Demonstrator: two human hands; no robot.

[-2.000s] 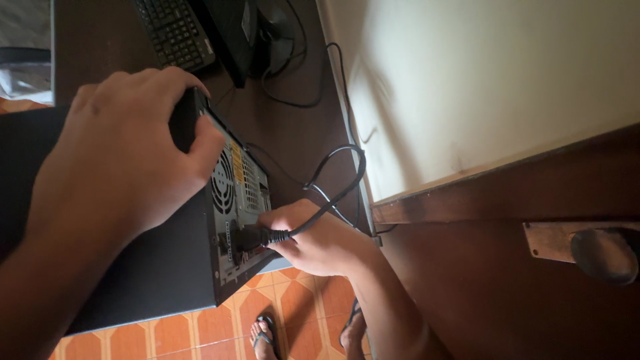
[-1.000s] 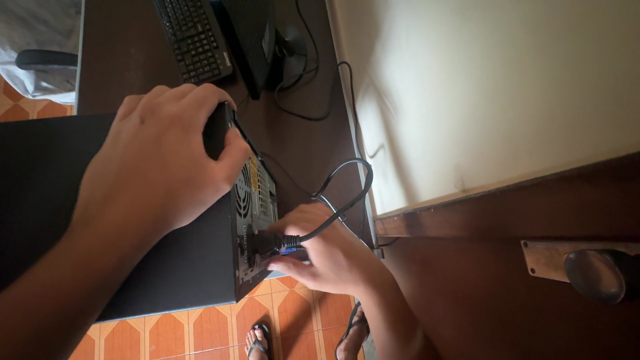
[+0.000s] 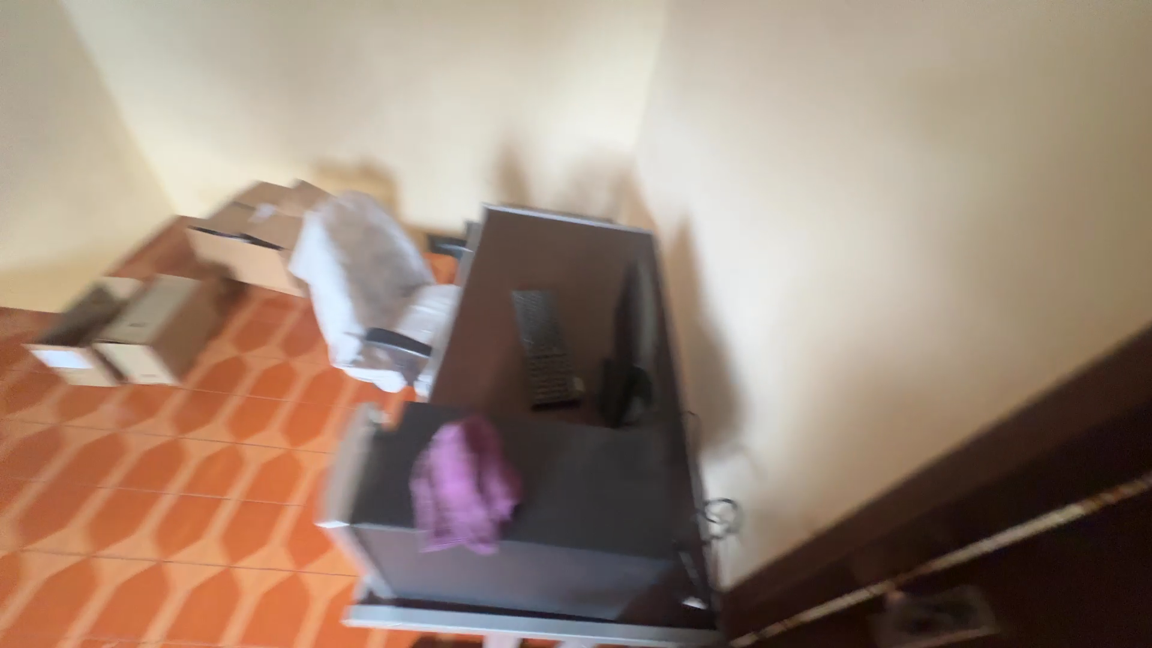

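Neither of my hands shows in the blurred head view. A black computer tower (image 3: 594, 486) lies at the near end of a dark desk (image 3: 504, 360), with a crumpled purple cloth (image 3: 463, 486) draped over its top edge. Beyond the tower, a black keyboard (image 3: 545, 349) rests on the desk, and to its right stands a black monitor (image 3: 634, 333), seen edge-on. A looped black cable (image 3: 722, 515) hangs beside the tower's rear end, near the wall. The tower's rear panel is hidden, so its plugs cannot be seen.
Left of the desk is a chair under a whitish cover (image 3: 355, 279), its black armrest (image 3: 398, 342) close to the desk edge. Cardboard boxes (image 3: 157, 328) stand on the orange tiled floor (image 3: 180, 477). A pale wall (image 3: 855, 270) borders the desk's right side.
Both hands, earlier on the tower and at the cable plug on its rear panel, are out of view. The view has swung and widened, bringing in the purple cloth and the boxes.
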